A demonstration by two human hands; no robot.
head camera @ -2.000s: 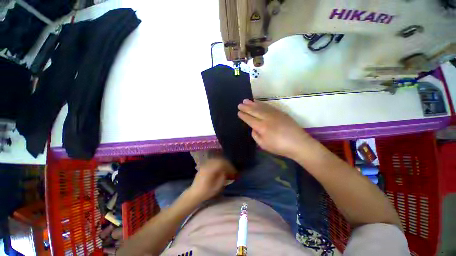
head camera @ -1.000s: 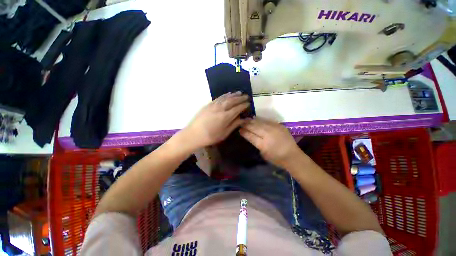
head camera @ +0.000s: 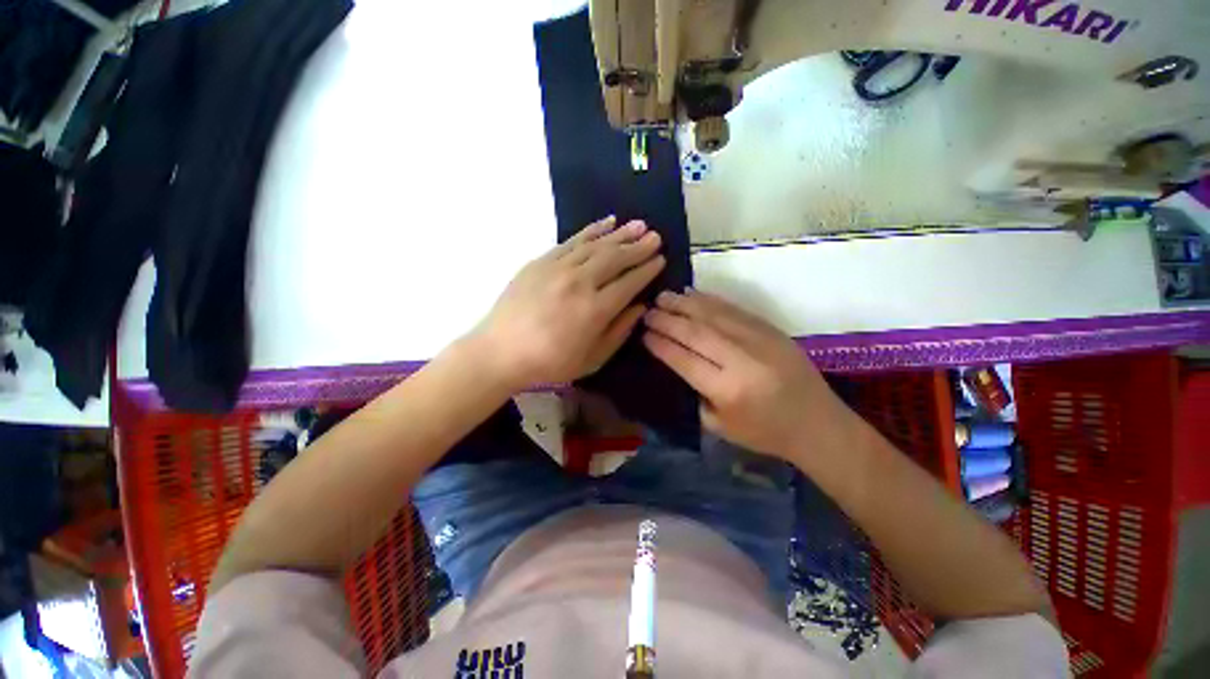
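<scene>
A long black fabric piece [head camera: 604, 173] runs under the presser foot [head camera: 640, 150] of the cream sewing machine [head camera: 796, 33]. Its far end lies behind the foot, left of the machine head, and its near end hangs over the table edge toward the lap. My left hand [head camera: 571, 303] lies flat on the fabric in front of the foot, fingers pointing to it. My right hand [head camera: 730, 365] is at the fabric's right edge, near the table edge, with fingertips on the cloth. Whether the right thumb pinches the cloth is hidden.
More black pieces [head camera: 219, 186] lie at the left of the white table [head camera: 385, 173]. Dark-handled scissors [head camera: 892, 73] lie on the bed right of the head. Red crates [head camera: 1081, 491] with thread spools [head camera: 985, 458] stand below the table. A white stick [head camera: 644, 597] is before my chest.
The black fabric has moved away from me under the foot, so much more of it lies beyond. My left hand has come up from the lap onto the fabric. The camera view has shifted slightly.
</scene>
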